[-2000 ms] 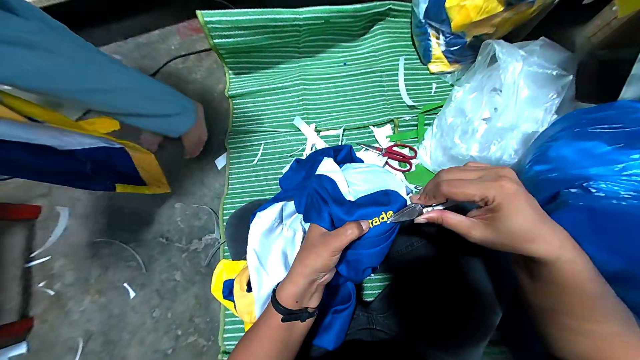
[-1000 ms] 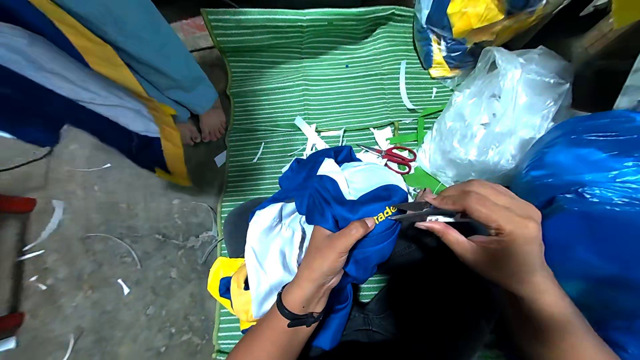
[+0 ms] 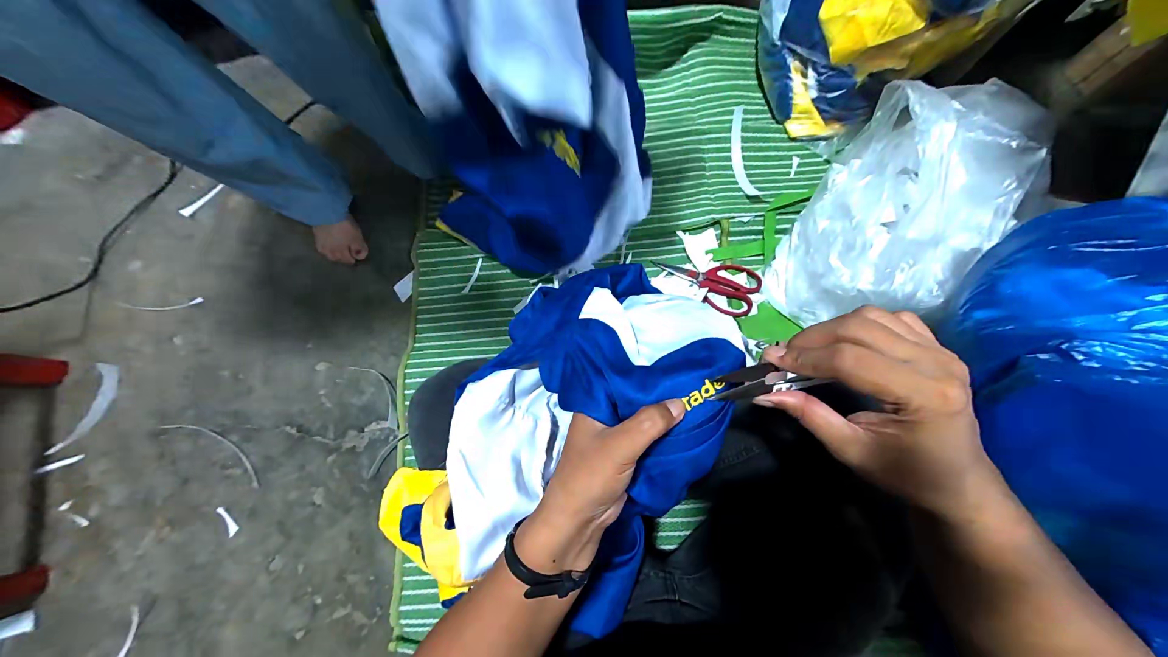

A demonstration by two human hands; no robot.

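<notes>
A blue, white and yellow cloth garment (image 3: 602, 365) lies bunched over my lap. My left hand (image 3: 593, 465), with a black band at the wrist, grips its blue part, the thumb beside yellow lettering. My right hand (image 3: 876, 392) holds small thread snips (image 3: 771, 381), their dark blades parted over the end of the lettering. Red-handled scissors (image 3: 728, 285) lie just beyond the garment, on white and green scraps.
A green striped mat (image 3: 693, 55) lies beneath. At right are a clear plastic bag (image 3: 912, 201) and a blue plastic bag (image 3: 1077, 411). A standing person's legs (image 3: 228, 109) are at upper left, beside hanging garments (image 3: 538, 137). Scraps litter the concrete floor (image 3: 301, 511).
The blue, white and yellow cloth near the other person has moved from the left to above the mat. The person's legs have shifted too. Both my hands stay at the lettering.
</notes>
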